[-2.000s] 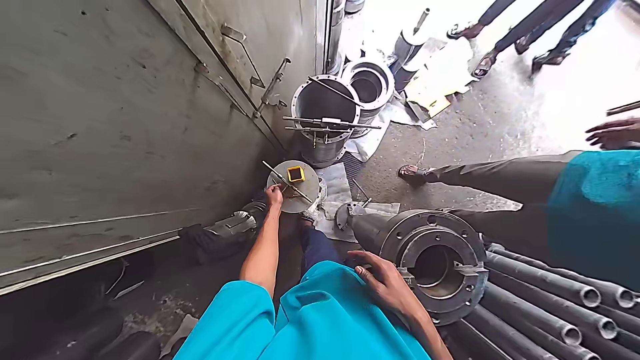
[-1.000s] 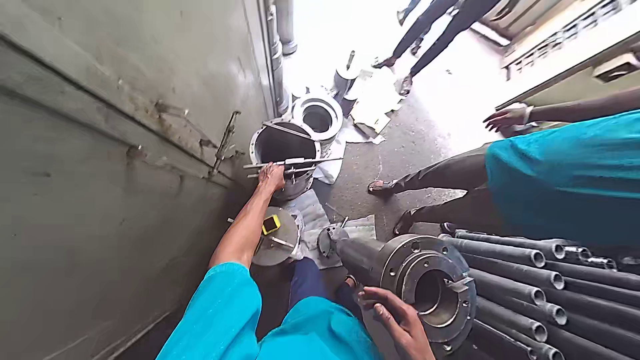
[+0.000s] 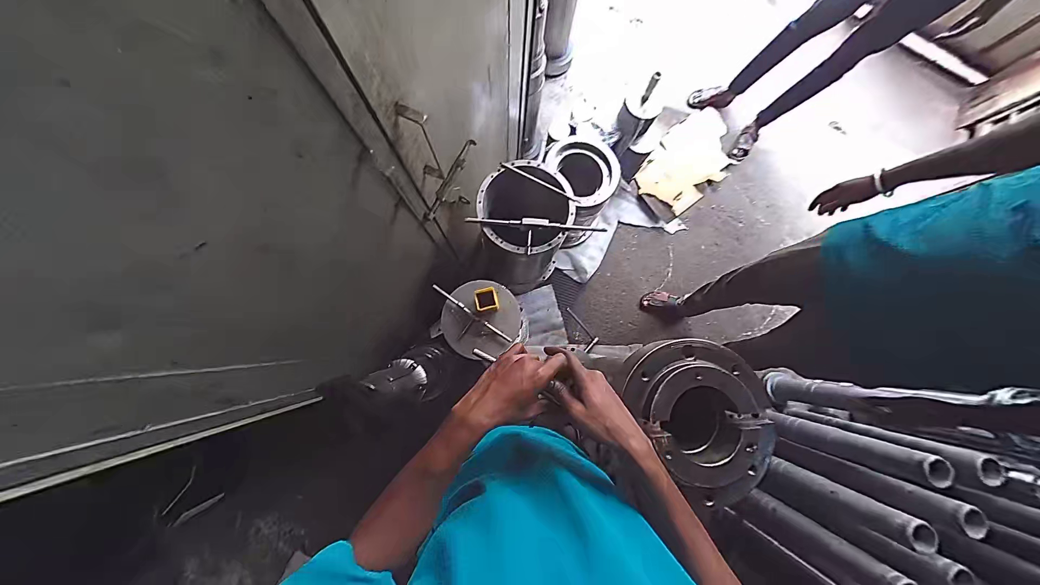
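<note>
My left hand (image 3: 510,386) and my right hand (image 3: 597,400) meet in front of my teal shirt. A pale thin rod (image 3: 483,356) sticks out beside the left fingers, which close around it. Something small and metallic shows between the two hands, largely hidden by the fingers. Just ahead, a round metal plate (image 3: 465,331) carries a yellow square-framed object (image 3: 486,300), with a slim bar (image 3: 467,307) across it. Farther forward, a caliper-like bar with a slider (image 3: 534,223) lies across the flanged mouth of a wide metal cylinder (image 3: 486,203).
Right of my hands is a flanged metal cylinder (image 3: 650,366), beside stacked metal pipes (image 3: 861,445). A large metal panel (image 3: 203,203) bounds the left side. Another person in teal (image 3: 934,276) stands at right; another person's legs (image 3: 800,57) are farther off. Cardboard (image 3: 682,166) lies on the floor.
My left hand has come back from the bar on the cylinder mouth, where it was a second ago. My right hand has moved from beside the flanged cylinder to meet it.
</note>
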